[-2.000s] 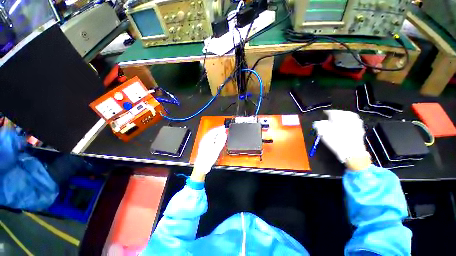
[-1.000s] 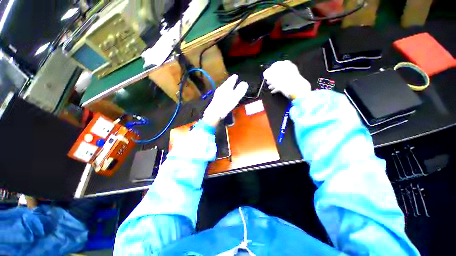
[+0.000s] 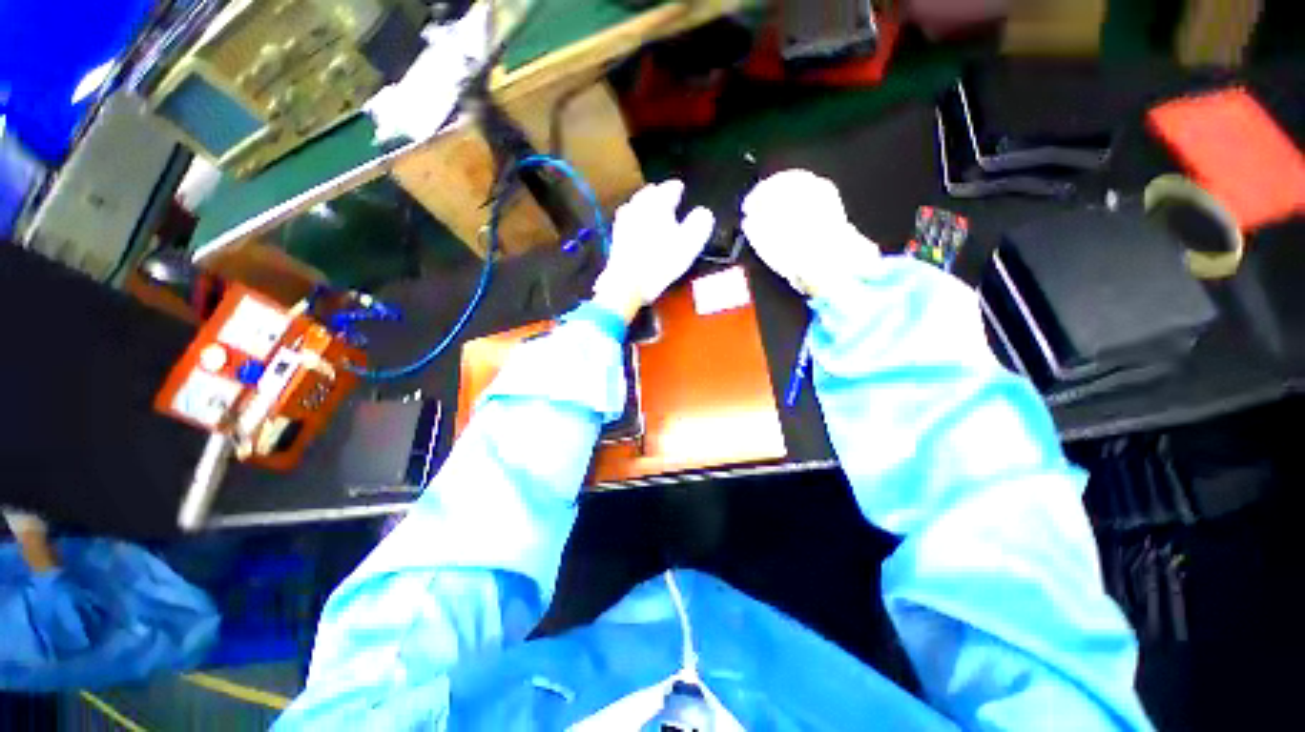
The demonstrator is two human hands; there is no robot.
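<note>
My left hand, in a white glove, is behind the orange board, with a finger and thumb slightly apart. My right hand, also gloved, is curled just to its right. A small dark piece with a silver edge lies between them; whether either hand grips it cannot be told. A black set-top box on the board is mostly hidden under my left sleeve. Another box lies left of the board. The blue marker pen is beside my right sleeve.
The orange meter box is at left, with a blue cable looping from it. The remote control, stacked black boxes, a tape roll and a red foam pad are at right. A person's blue sleeve is at lower left.
Both hands have moved to the back of the bench, left from beside the box and right from over the remote and pen. Over the last second they have drawn closer together. The view has tilted.
</note>
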